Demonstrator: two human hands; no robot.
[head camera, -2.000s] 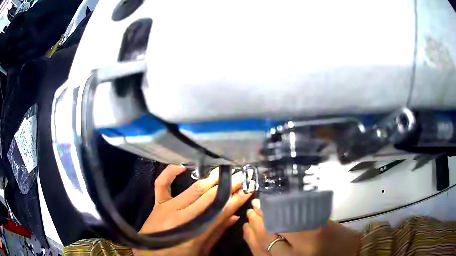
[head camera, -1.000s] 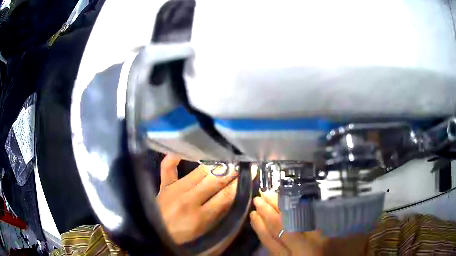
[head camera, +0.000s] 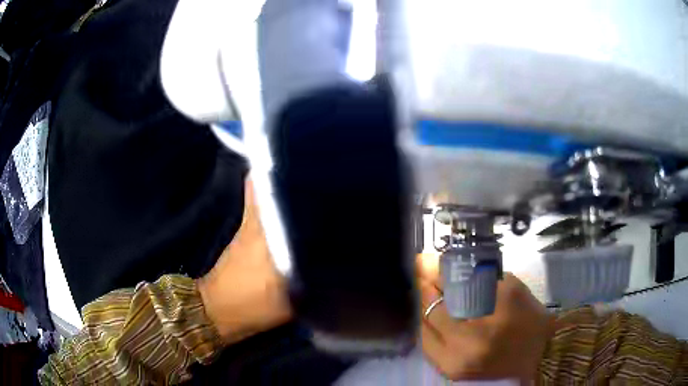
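Note:
A large black cloth (head camera: 143, 173) lies on the table left of and below the machine head. The white machine head (head camera: 528, 83) with a blue stripe fills the upper right. A dark, blurred guard part (head camera: 343, 203) hangs very close in the middle. My left hand (head camera: 245, 271) reaches in from the lower left; its fingers are hidden behind that part. My right hand (head camera: 486, 332), with a ring, is below the grey ribbed knobs (head camera: 469, 283); its fingertips are partly hidden. The needle area and what the fingers touch cannot be seen.
Dark cloth with a clear, shiny packet (head camera: 29, 166) lies at the far left. A red item (head camera: 10, 300) shows at the left edge. Black snips (head camera: 566, 230) lie on the white table behind the right knob, with a black handle (head camera: 664, 252) further right.
The view has come closer to the head, and the guard part now covers the middle. More black cloth shows at left. My left forearm shows more, while its fingers have gone out of sight.

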